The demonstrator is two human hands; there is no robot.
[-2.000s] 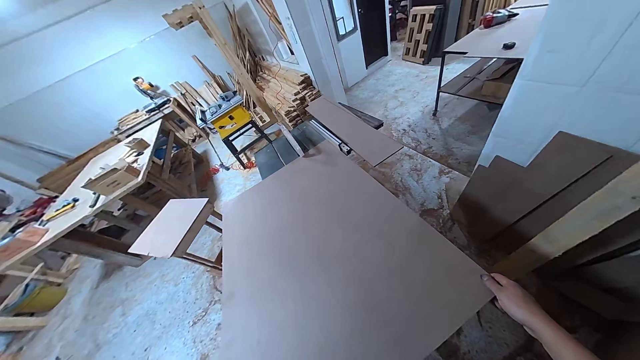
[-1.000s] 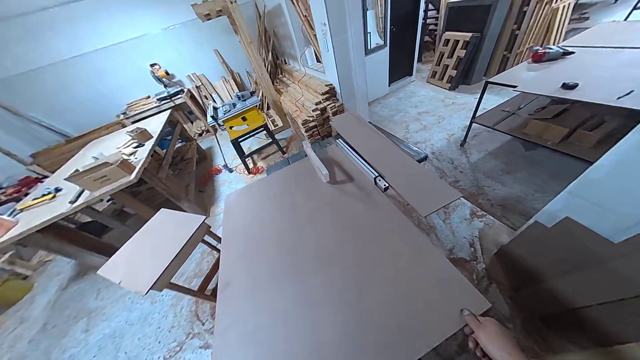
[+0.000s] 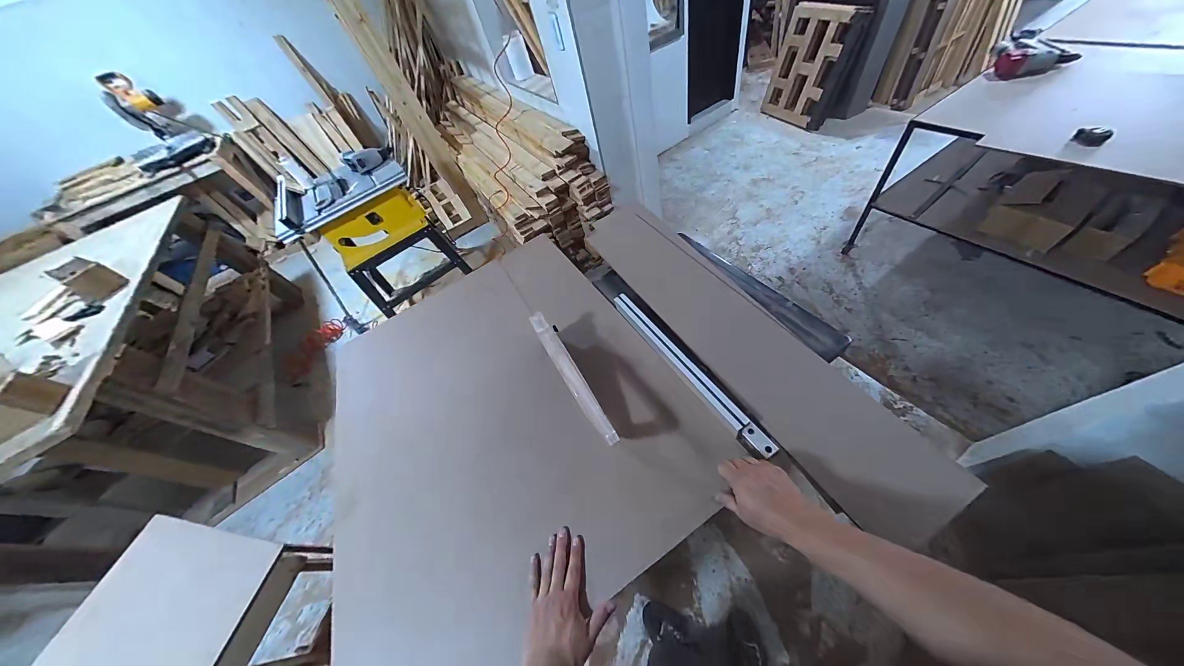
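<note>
A large brown sheet panel (image 3: 444, 444) lies flat across a table saw. My left hand (image 3: 560, 592) rests on it palm down, fingers spread, near the lower edge. At the panel's right corner, my right hand (image 3: 763, 495) grips the edge, beside the end of the metal rip fence (image 3: 694, 375). A clear blade guard (image 3: 575, 379) stands above the panel, left of the fence. Beyond the fence lies a narrower brown panel (image 3: 777, 361). The saw's top is mostly hidden under the panels.
Left of the panel stand a wooden workbench (image 3: 139, 314) and a yellow portable table saw (image 3: 379, 227). Stacked boards (image 3: 527, 148) lie behind. At lower left is a smaller panel on a stand (image 3: 166, 592). A metal-framed table (image 3: 1101, 120) stands at right, dark sheets at lower right.
The large panel now lies against the fence, with the blade guard above it. My left hand has come into view on the panel. The view has shifted closer.
</note>
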